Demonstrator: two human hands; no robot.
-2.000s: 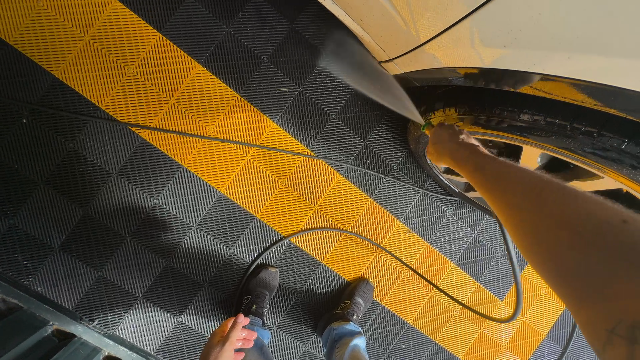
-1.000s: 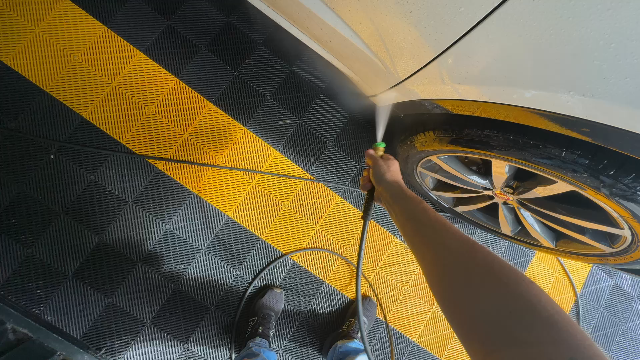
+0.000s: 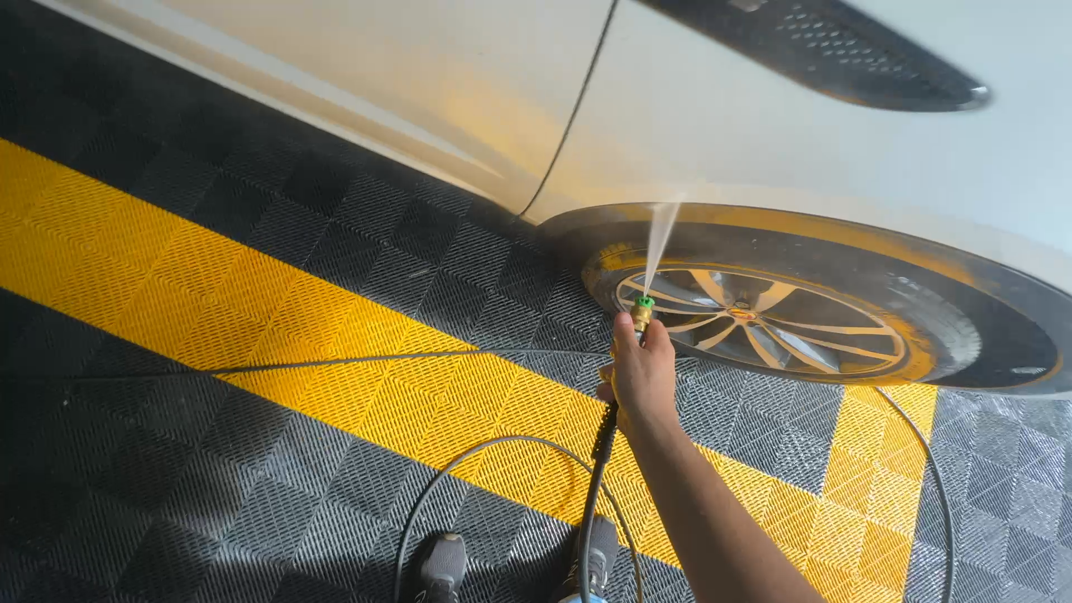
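My right hand [image 3: 645,368] is closed around a short pressure-washer spray gun with a brass coupling and a green nozzle tip [image 3: 643,303]. A narrow fan of water [image 3: 662,239] leaves the tip toward the wheel arch trim of a white car. Behind the nozzle is the car's wheel, with an alloy rim [image 3: 741,316] and a wet black tire [image 3: 946,335]. A black hose [image 3: 593,511] runs down from the gun between my shoes. My left hand is out of view.
The white car body [image 3: 754,142] fills the upper right, with a door seam and a dark side vent [image 3: 863,63]. Hose loops [image 3: 942,486] lie over black and yellow grated floor tiles [image 3: 276,310]. My shoes [image 3: 442,565] stand at the bottom edge.
The spray has turned from the lower body edge to the arch trim above the wheel. My left hand, visible two seconds ago, has left the view. The view has shifted toward the car.
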